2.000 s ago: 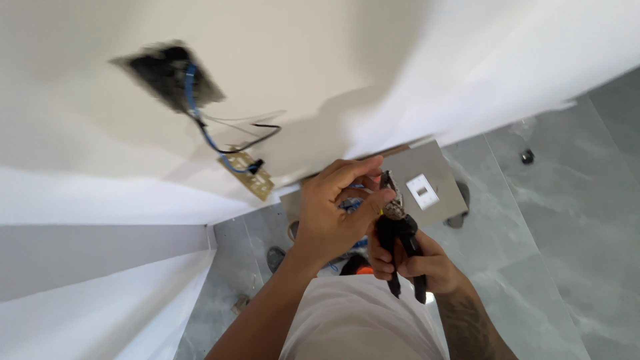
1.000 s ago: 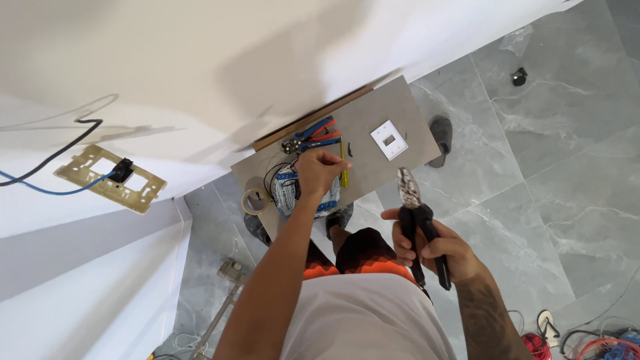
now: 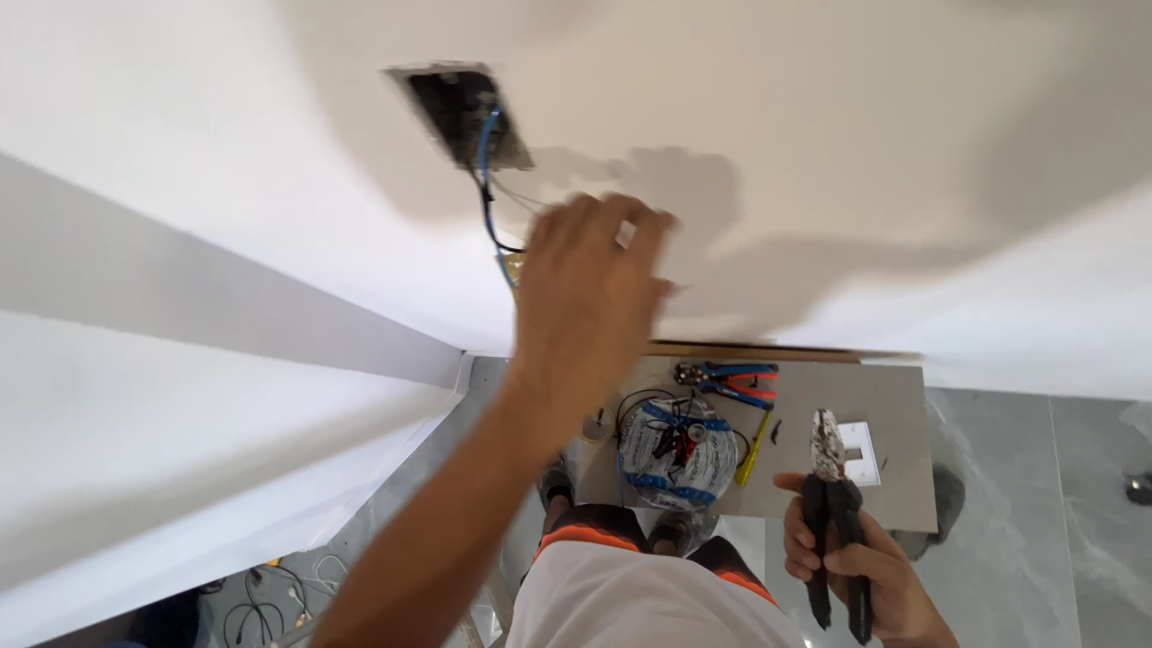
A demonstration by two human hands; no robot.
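Note:
My left hand (image 3: 589,288) is raised before the wall, fingers spread and blurred, with no object seen in it. It hides most of a brass-coloured mounting frame (image 3: 512,267). Blue and black wires (image 3: 487,193) hang out of a recessed wall box (image 3: 459,117), up and left of the hand. Low on the right, my right hand (image 3: 850,549) grips combination pliers (image 3: 828,477) by their black handles. Their metal jaws point up, over the edge of a white switch plate (image 3: 862,450).
Below, a grey board (image 3: 837,391) carries a wrapped cable coil (image 3: 675,454), a blue-and-red wire stripper (image 3: 733,382), a yellow screwdriver (image 3: 754,448) and a tape roll (image 3: 598,423). Loose cables (image 3: 261,603) lie on the floor at lower left. A small dark object (image 3: 1139,489) lies far right.
My left hand has moved from above the board up to the wall near the wires. My right hand keeps hold of the pliers. The view has shifted so that the wall box shows again.

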